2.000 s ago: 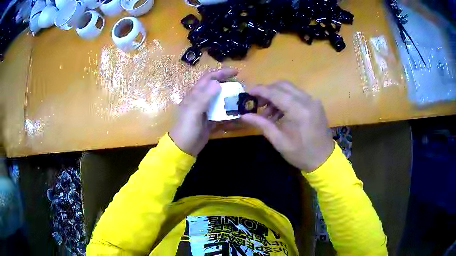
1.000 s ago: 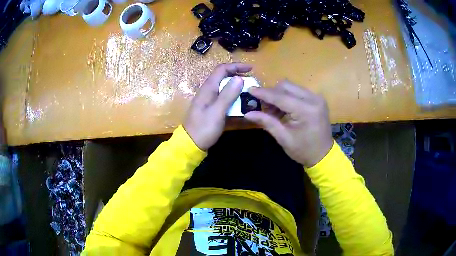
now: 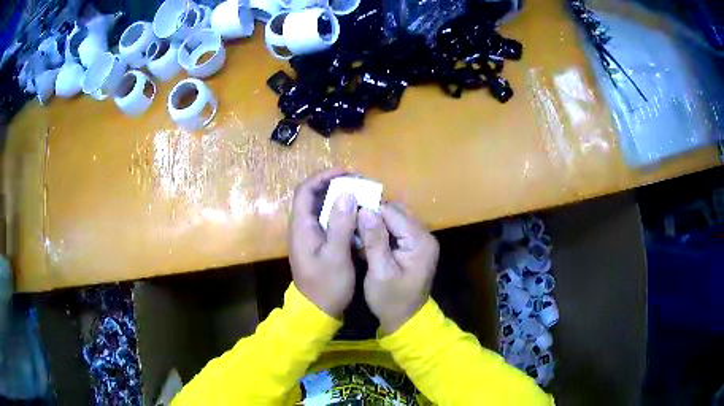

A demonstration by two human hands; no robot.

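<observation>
A white housing (image 3: pixel 351 190) is held between both hands, just in front of the table's front edge. My left hand (image 3: pixel 324 246) grips its left side with the thumb on its face. My right hand (image 3: pixel 395 262) grips its lower right side, thumb beside the left thumb. The black square insert is not visible; the thumbs cover that part of the housing. A dark heap of black square inserts (image 3: pixel 381 71) lies at the top middle of the table. White housings (image 3: pixel 192 105) lie at the upper left, and two rest against the heap.
The orange-yellow table (image 3: pixel 444 166) has its front edge just beyond my forearms. A flat clear plastic sheet (image 3: pixel 663 119) with black thin strips (image 3: pixel 619 67) lies at the right. Below the edge, a right carton (image 3: pixel 595 309) holds white-and-black pieces; small mixed parts (image 3: pixel 111 349) are at the left.
The black insert between my right fingers is no longer visible. My right hand has closed in against the housing, both thumbs now on it. The view has shifted, showing more housings and the right carton's contents.
</observation>
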